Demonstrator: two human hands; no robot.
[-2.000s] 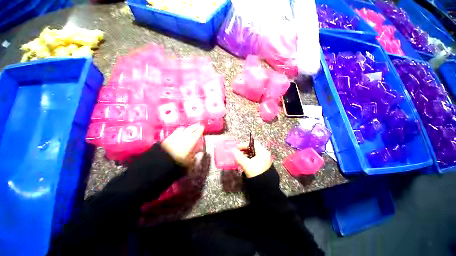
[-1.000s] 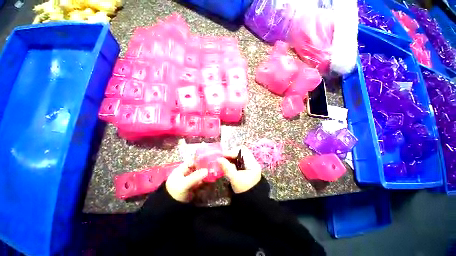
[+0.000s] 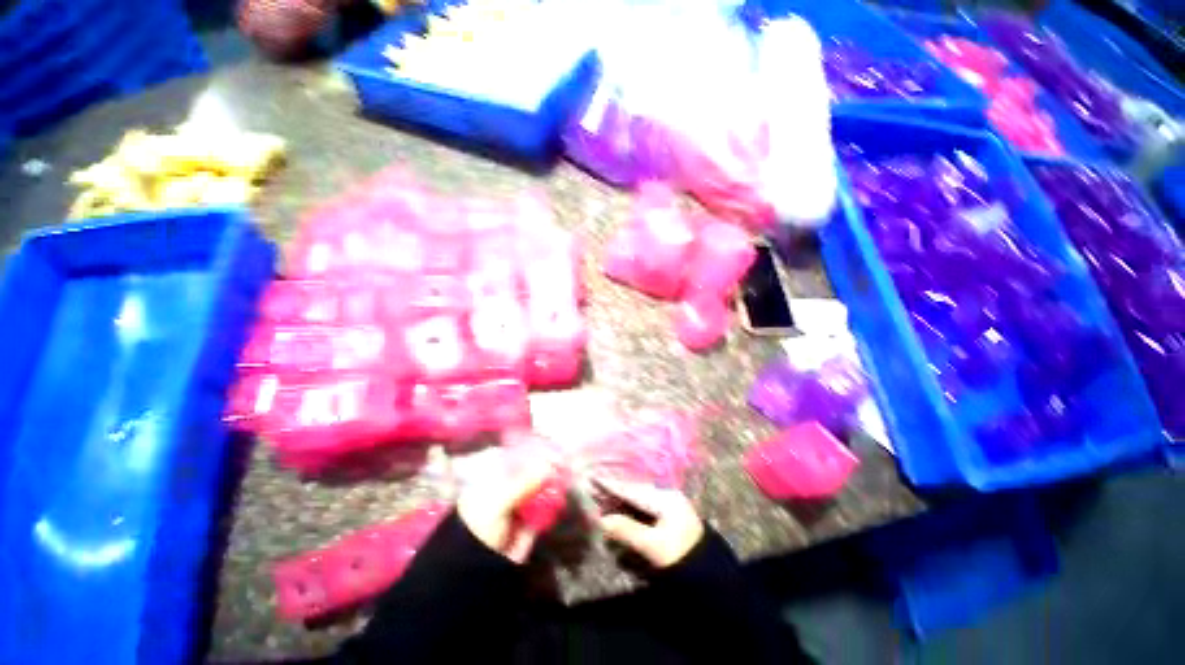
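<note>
My left hand (image 3: 500, 504) is closed on a pink cube part (image 3: 539, 504) near the table's front edge. My right hand (image 3: 650, 517) is just right of it, blurred, with a dark slim tool (image 3: 624, 500) showing faintly at its fingers. The right hand is apart from the cube. Pink trimmings (image 3: 650, 446) lie just beyond the right hand. A short row of pink cubes (image 3: 351, 565) lies left of my left hand. The large stock of pink cubes (image 3: 416, 325) stands mid-table.
An empty blue tray (image 3: 98, 429) is at left, yellow parts (image 3: 176, 169) beyond it. Loose pink pieces (image 3: 676, 253), a phone (image 3: 767, 288), purple pieces (image 3: 808, 394) and a larger pink piece (image 3: 801, 461) lie right. A crate of purple parts (image 3: 962, 286) stands further right.
The view has tilted up, and things sit lower in it. My right hand has moved away from the pink cube, which stays in my left hand.
</note>
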